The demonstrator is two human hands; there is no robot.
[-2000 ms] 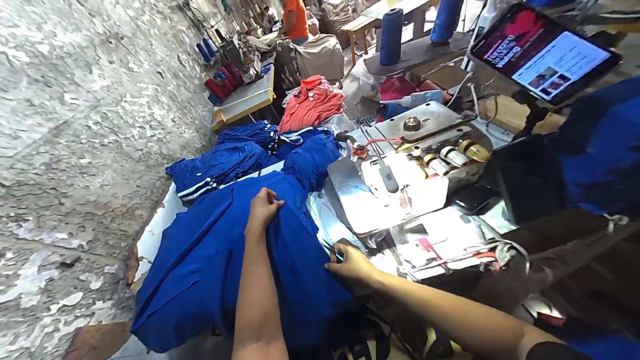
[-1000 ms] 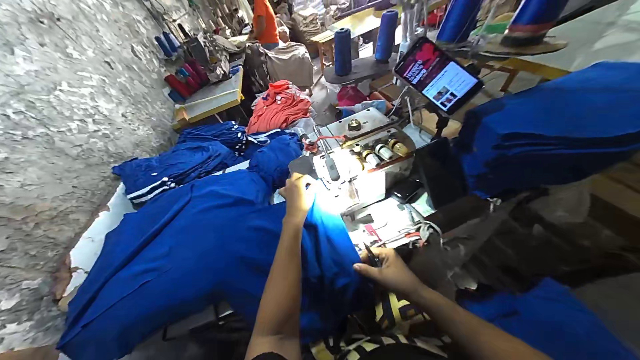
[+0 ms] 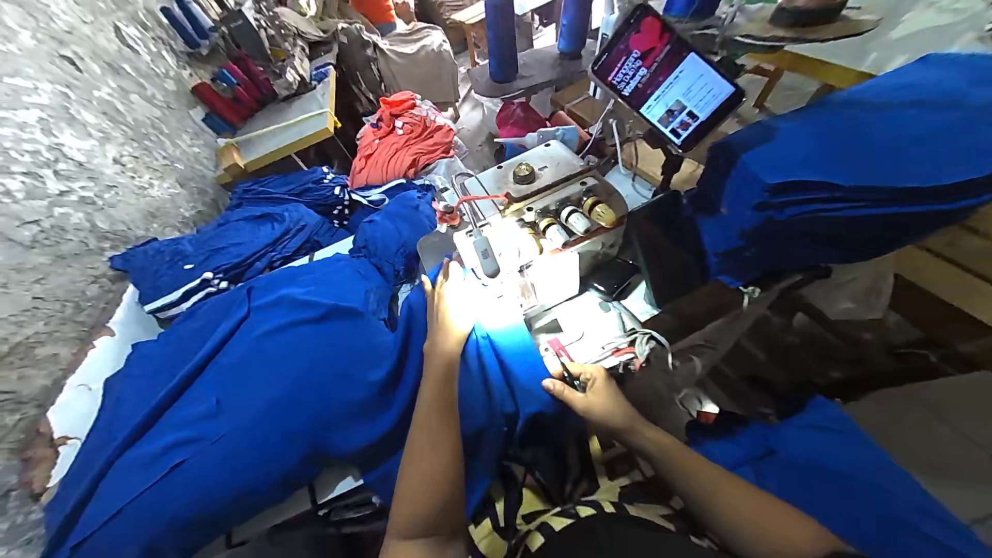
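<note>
A large piece of blue fabric lies over the table and drapes down toward my lap. My left hand rests on its upper edge, close to the needle area of a white overlock sewing machine; glare hides part of the fingers and the machine's plate. My right hand is at the fabric's right edge, with a small dark tool, perhaps thread snips, between thumb and fingers. A grey lamp with a bendable neck hangs just beyond my left hand. Tension dials stand in a row on the machine.
A lit phone or tablet on a holder stands behind the machine. Stacked blue fabric is at the right, more blue fabric below it. Striped blue garments and a coral cloth pile lie at the back left, near a rough wall.
Two seconds ago my left hand lay on the blue fabric farther from the machine; it is now beside the needle area. The fabric's edge has moved up to the machine. The view has shifted.
</note>
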